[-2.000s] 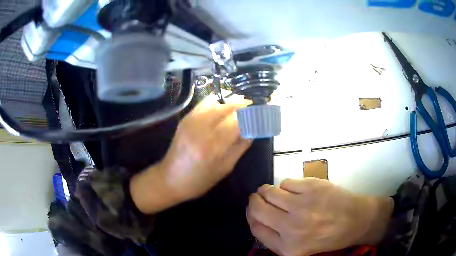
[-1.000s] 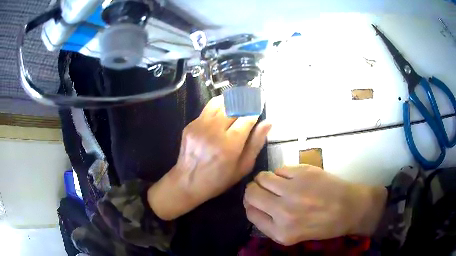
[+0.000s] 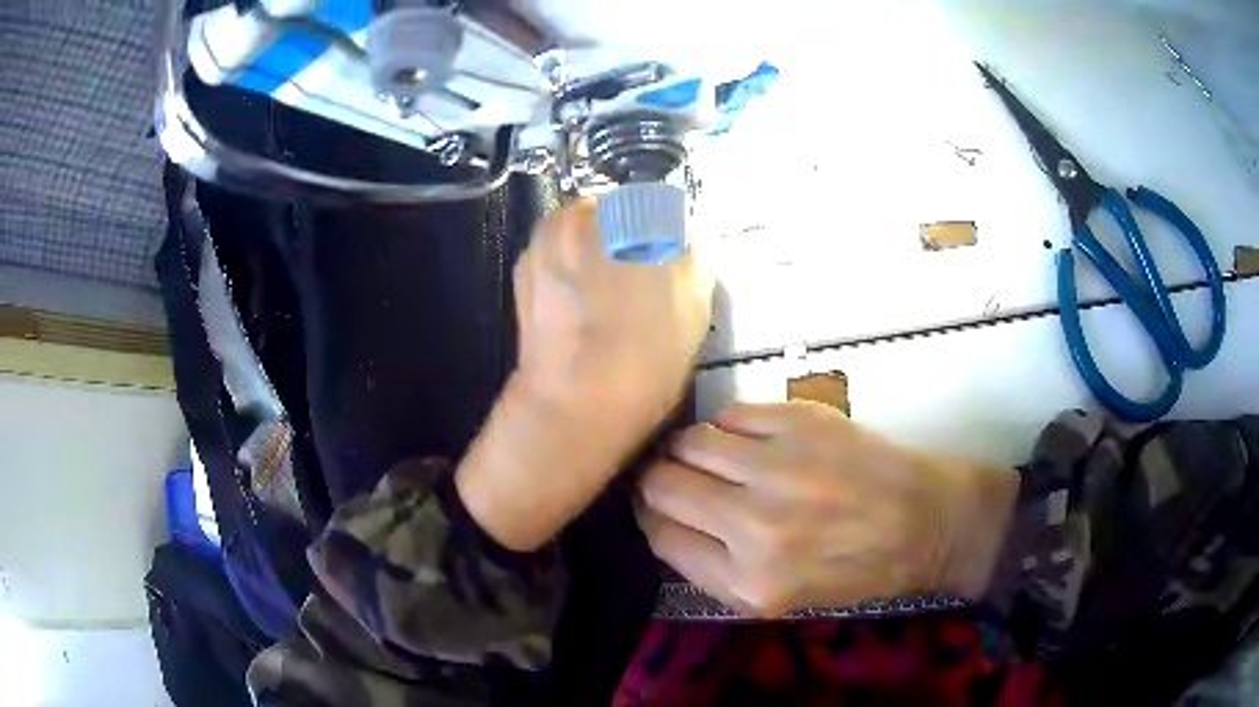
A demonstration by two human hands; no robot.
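A dark garment [image 3: 401, 318] lies from the sewing machine down over the table's front edge. My left hand [image 3: 603, 311] lies on the garment just below the ribbed tension dial [image 3: 642, 224]; its fingertips are hidden behind the dial and it is slightly blurred. My right hand [image 3: 815, 514] is closed at the table's front edge, its fingertips on the garment's right edge. The presser foot and needle area [image 3: 563, 138] is at the top of the cloth, partly covered by metal parts.
Blue-handled scissors [image 3: 1139, 297] lie on the white table [image 3: 870, 311] at the right. Tan patches [image 3: 949, 235] show on the table. A curved metal bar [image 3: 345, 189] crosses the upper left. Red-black clothing [image 3: 828, 663] is below my right hand. A pale strip [image 3: 235, 339] shows at left.
The view has shifted, so the machine shows higher and smaller and the scissors further left. My left hand now lies with its thumb less spread. My right hand stays closed at the garment's edge.
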